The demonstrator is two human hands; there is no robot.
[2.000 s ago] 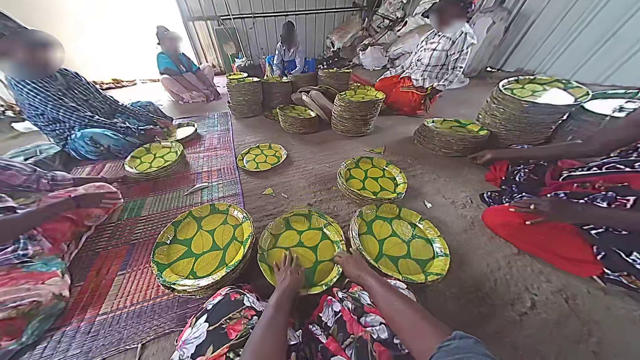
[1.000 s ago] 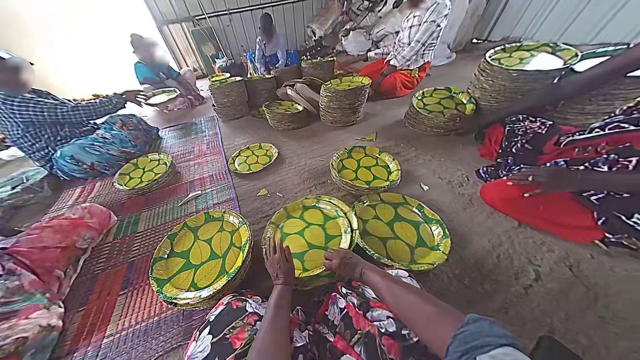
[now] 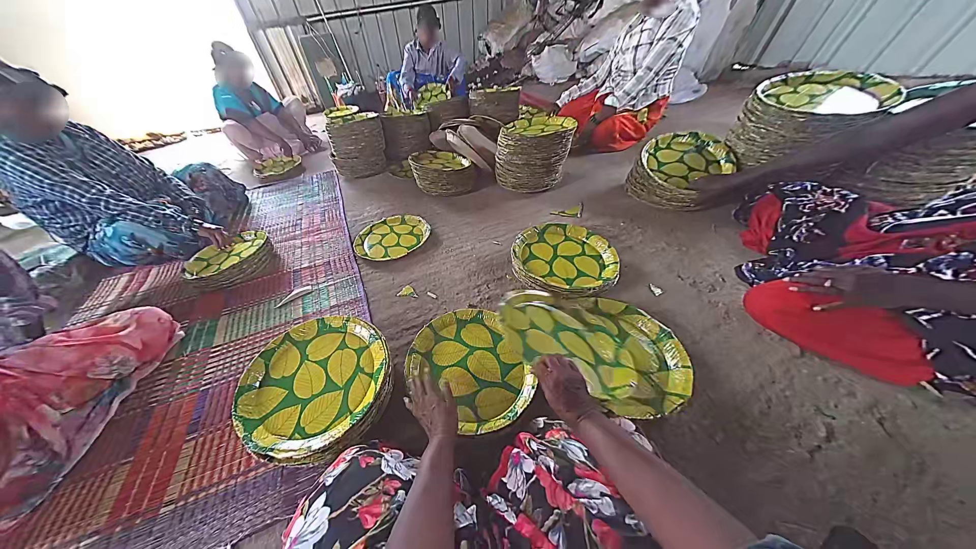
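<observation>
My left hand (image 3: 433,404) lies with spread fingers on the near left rim of the middle leaf-patterned plate (image 3: 476,370), holding nothing. My right hand (image 3: 563,385) grips the near edge of a motion-blurred leaf-patterned plate (image 3: 545,328), tilted over the right stack. Under and beside it shows the right stack's top plate (image 3: 656,366). Left of my left hand stands another stack of green and yellow plates (image 3: 313,385). A smaller stack (image 3: 566,258) sits beyond my right hand, and a single plate (image 3: 392,237) lies farther left.
Several people sit around on the floor. A woven mat (image 3: 206,335) spreads at the left, with a stack (image 3: 227,258) beside a person's hand. Tall plate stacks (image 3: 536,152) stand at the back, others (image 3: 801,122) at the right. A person's red cloth (image 3: 831,328) is near on the right.
The plate that was between both my hands has moved right with my right hand. My left hand has come off it. The person at the left has brought an arm down to the stack on the mat.
</observation>
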